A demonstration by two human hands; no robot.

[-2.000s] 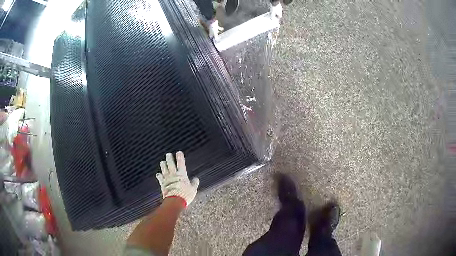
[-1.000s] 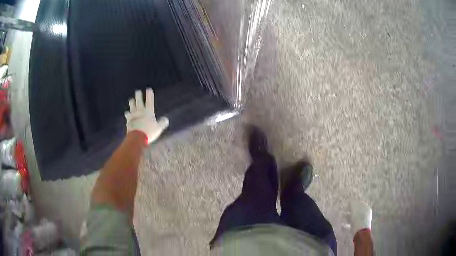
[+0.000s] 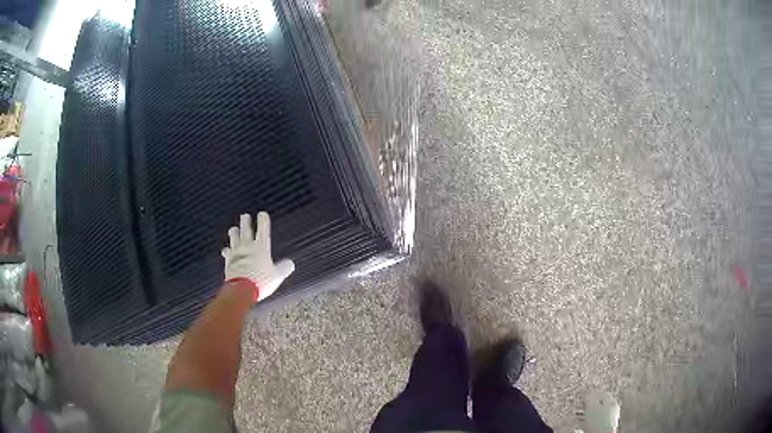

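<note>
A stack of large black perforated panels [image 3: 228, 127] fills the left and centre of the view, with layered edges and a raised seam along it. My left hand [image 3: 253, 256], in a white knit glove with a red cuff, lies flat on the near edge of the stack, fingers spread, gripping nothing. Clear stretch film [image 3: 405, 186] shines along the right side and near corner of the stack. My right hand [image 3: 602, 412], in a white glove, is small and cut off at the bottom edge; its fingers cannot be made out.
Speckled grey floor [image 3: 576, 186] lies to the right. Red and whitish bags [image 3: 35, 313] are at the far left edge. A metal bar [image 3: 34, 64] reaches toward the stack at upper left. My legs and dark shoes are below the near corner.
The other person's gloved hands and the white strip of film they held at the top have left the view. My left hand stays on the panels. My right hand has dropped lower in view.
</note>
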